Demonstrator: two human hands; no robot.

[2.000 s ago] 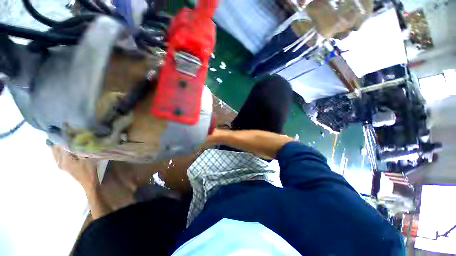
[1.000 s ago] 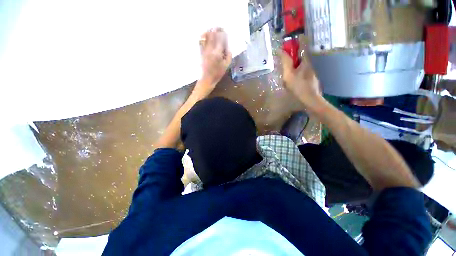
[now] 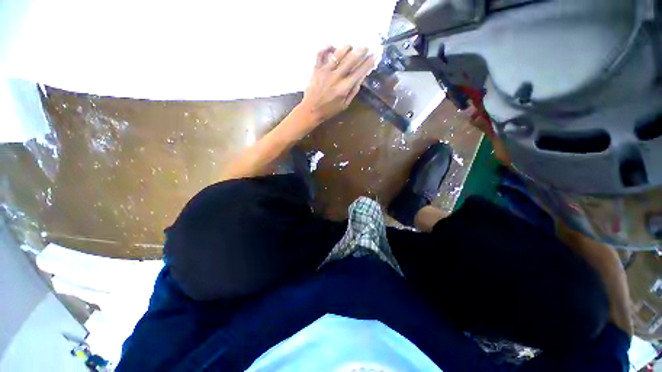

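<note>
The large grey motor body of the cutting machine (image 3: 566, 80) fills the upper right. A bit of its red handle (image 3: 475, 109) shows at its left side. Its shiny base plate (image 3: 425, 102) lies on the brown surface by the corner of the thick white fabric lay (image 3: 196, 47). My left hand (image 3: 337, 81) rests on the lay's edge, fingers spread, close to the narrow metal parts above the plate. My right hand (image 3: 501, 150) is almost wholly hidden behind the motor; only a sliver of skin shows near the handle, so its grip cannot be seen.
The brown surface (image 3: 174, 160) curves along the lay, with small white scraps on it. My black shoe (image 3: 432, 171) stands near the base plate. Green floor (image 3: 479, 178) shows to its right. White pieces (image 3: 94, 283) lie at lower left.
The motor has tilted and come closer, now covering my right hand. The base plate has shifted right and slightly down. My left hand has moved slightly right, its fingers now spread.
</note>
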